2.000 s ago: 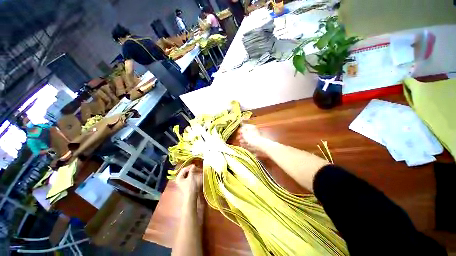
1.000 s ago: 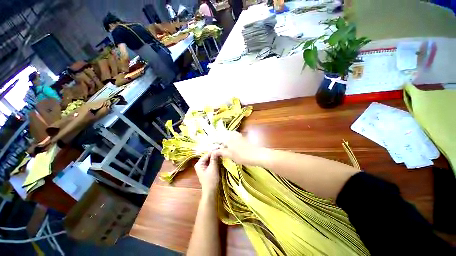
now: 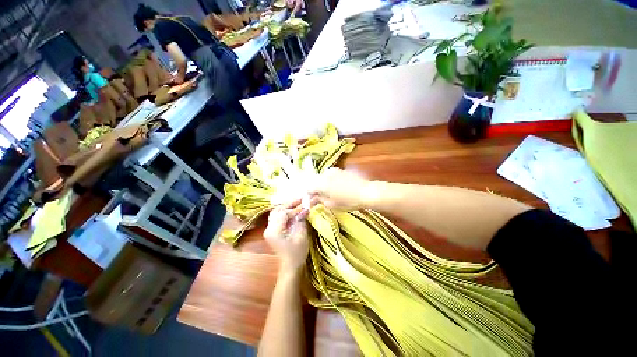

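Note:
A large bundle of long yellow strips (image 3: pixel 412 286) lies on the reddish-brown desk (image 3: pixel 230 296). It is gathered near its far end, where short ends fan out, and spreads towards me and to the right. My left hand (image 3: pixel 288 233) is at the near left side of the gathered part, fingers bent. My right hand (image 3: pixel 339 190) lies over the gathered part, its fingers meeting my left fingertips. Both hands seem to pinch something small at the gather; glare hides the tie and the fingertips.
A potted plant (image 3: pixel 471 115), a red-based calendar (image 3: pixel 538 97) and a low white partition (image 3: pixel 363 104) line the far edge. White sheets (image 3: pixel 559 181) and a yellow sheet (image 3: pixel 614 157) lie at right. Other people (image 3: pixel 192 52) are at benches at far left.
Both hands have come from the bundle's two sides to meet at the gathered part. Since the previous frame they stay there with only small finger shifts. The view has moved slightly.

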